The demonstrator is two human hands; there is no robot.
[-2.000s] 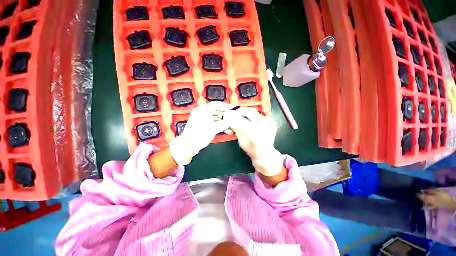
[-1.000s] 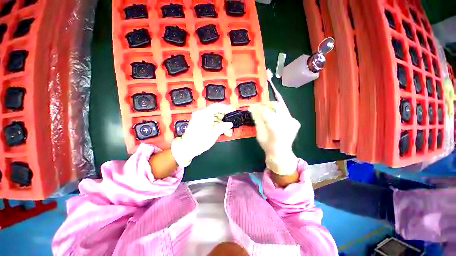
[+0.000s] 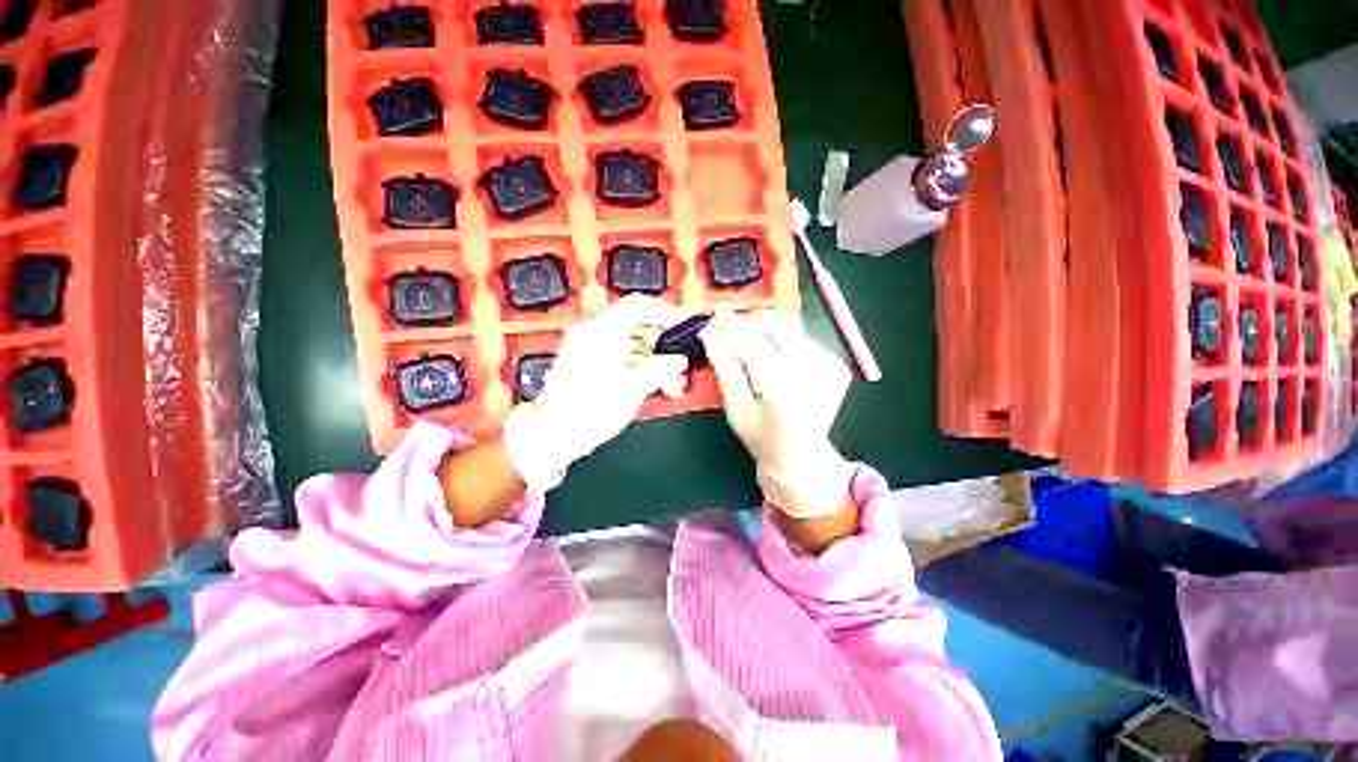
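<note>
A small black module (image 3: 684, 341) is held between my two gloved hands, above the near edge of the orange-red foam tray (image 3: 358, 223). My left hand (image 3: 596, 381), in a thin white glove, grips its left end. My right hand (image 3: 780, 390), also gloved, has its fingertips against the right end and hides part of it. The tray holds rows of black modules in square pockets. One pocket (image 3: 727, 182) in the right column is empty. My hands hide some pockets of the nearest row.
A pink-white brush (image 3: 839, 302), a squat bottle with its metal lid up (image 3: 888, 206) and a small whitish strip (image 3: 834, 188) lie right of the tray. Stacked foam trays stand at left (image 3: 134, 298) and right (image 3: 1095, 268). A person's pink sleeve (image 3: 1273, 640) shows at lower right.
My right hand has moved left and back onto the module, after being near the brush one second ago. The module is now more covered by the fingers.
</note>
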